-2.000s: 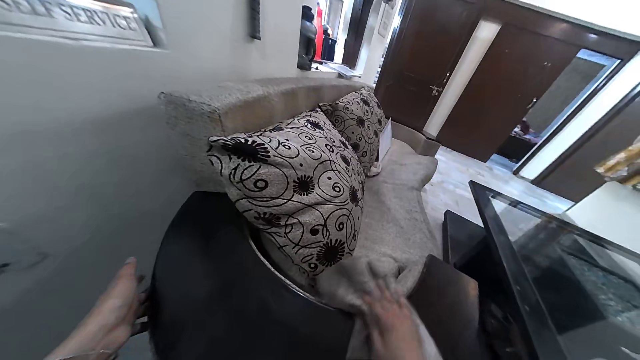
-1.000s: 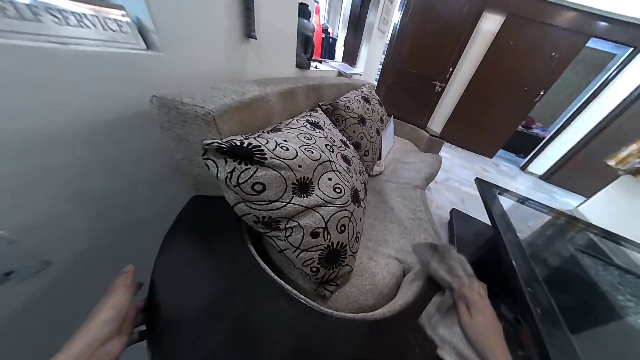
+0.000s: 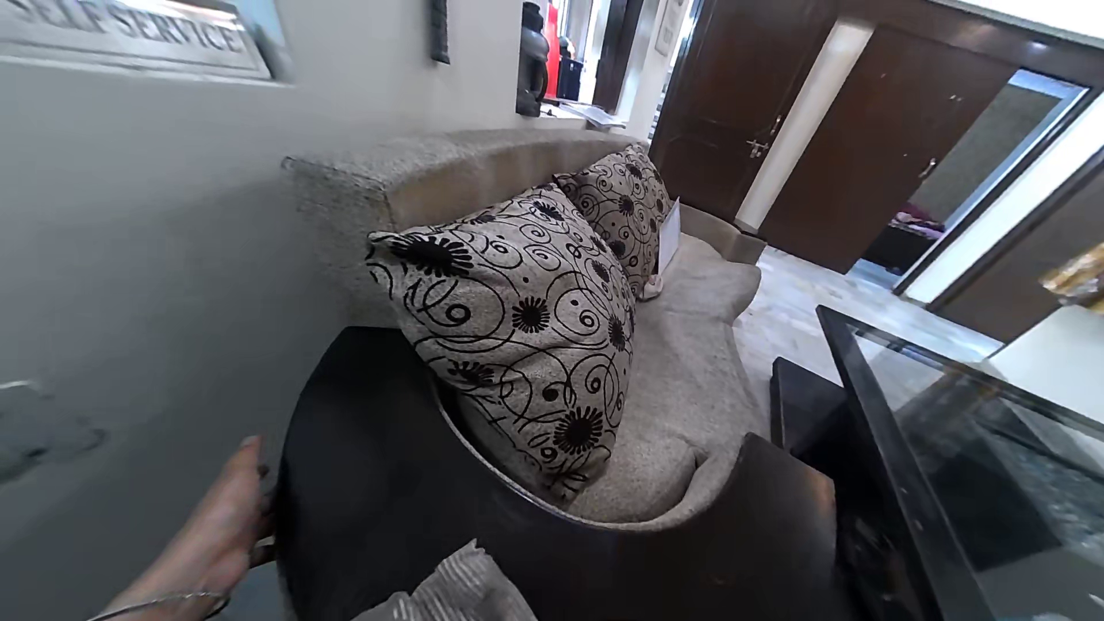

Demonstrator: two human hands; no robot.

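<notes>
My left hand (image 3: pixel 211 530) is at the lower left, beside the outer edge of a curved black wooden surface (image 3: pixel 371 448) at the sofa's end; its fingers are partly hidden behind that edge. A grey ribbed cloth (image 3: pixel 466 586) lies over the surface at the bottom of the view. My right hand is out of the picture, so its hold on the cloth cannot be seen. Beyond the surface, a patterned cushion (image 3: pixel 526 319) leans on the beige fabric sofa (image 3: pixel 690 371), with a second patterned cushion (image 3: pixel 625 207) behind it.
A glass-topped table with a dark frame (image 3: pixel 897 483) stands at the right, beside a low black block (image 3: pixel 802 405). A grey wall (image 3: pixel 155 259) runs along the left. White papers (image 3: pixel 669 237) rest against the far cushion. Brown doors (image 3: pixel 888 138) stand across the marble floor (image 3: pixel 793 285).
The cloth has moved left from the right part of the black surface to the bottom middle. My right hand, on the cloth in both earlier frames, has left the view. My left hand stays by the edge.
</notes>
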